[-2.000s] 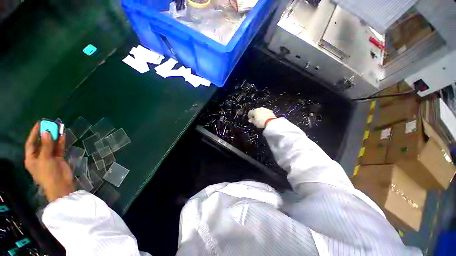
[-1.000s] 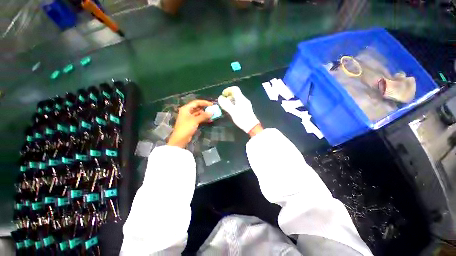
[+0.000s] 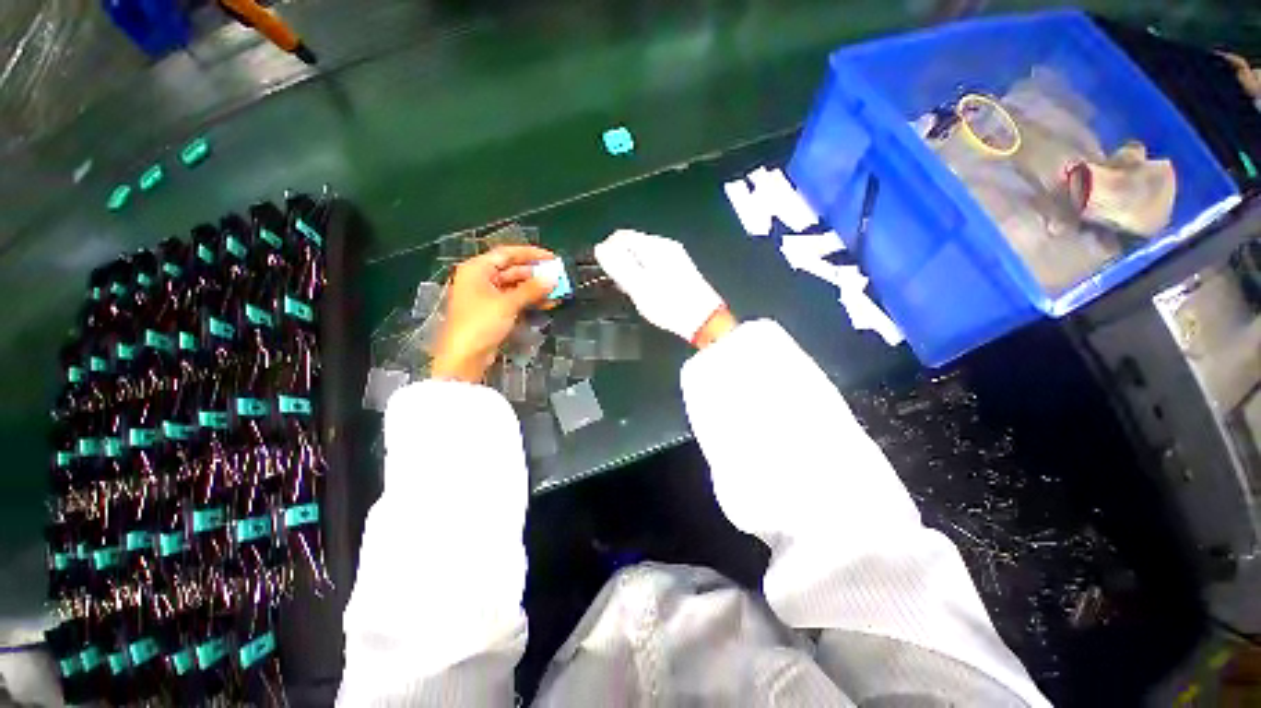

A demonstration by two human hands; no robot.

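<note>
My bare left hand [image 3: 480, 307] holds a teal square piece [image 3: 555, 278] between thumb and fingers above the bench. My gloved right hand [image 3: 661, 284] is just right of it, fingers pinched on thin shiny leads [image 3: 595, 274] that point toward the teal piece. Whether the leads touch the piece is too small to tell. Clear square sheets [image 3: 578, 404] lie in a loose pile under and around my left hand.
A foam tray [image 3: 353, 415] with rows of assembled units stands at left. A blue tote [image 3: 906, 235] is at right, with white strips [image 3: 816, 256] beside it. A black parts bin [image 3: 968, 484] lies below the bench edge. One teal piece [image 3: 618, 140] lies beyond my hands.
My right hand has come from the parts bin to the bench beside my left hand. Since one second ago the hands have moved slightly apart, and thin leads show between them.
</note>
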